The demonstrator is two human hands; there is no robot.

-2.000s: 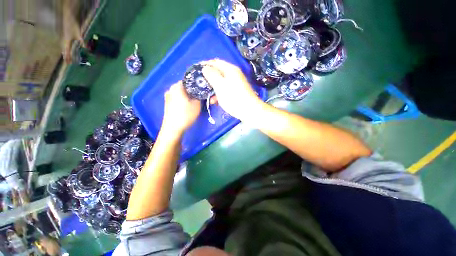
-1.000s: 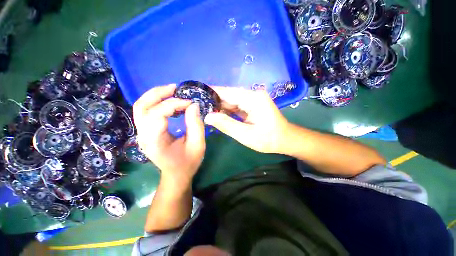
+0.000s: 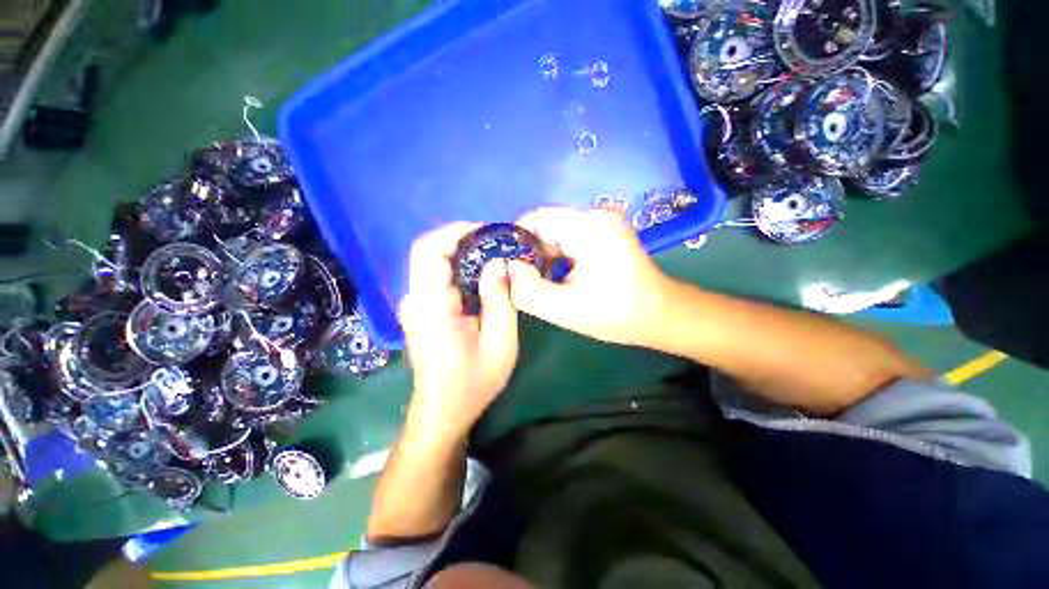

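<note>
A dark round wired unit is held between both hands over the near edge of the blue tray. My left hand grips its left side, with the thumb on its face. My right hand grips its right side, its thumb also on the face near the centre. The fingers hide the unit's sides and underside. Small clear-silver rings lie loose in the tray, with a cluster of them at its near right corner.
A large pile of round wired units lies left of the tray on the green bench. Another pile lies to the right. One silver disc sits near the bench's front edge. Black blocks stand at the far left.
The view has shifted slightly, so tray and piles sit further right. Both hands have stayed on the unit; the left thumb and right thumb are now closer together on its face.
</note>
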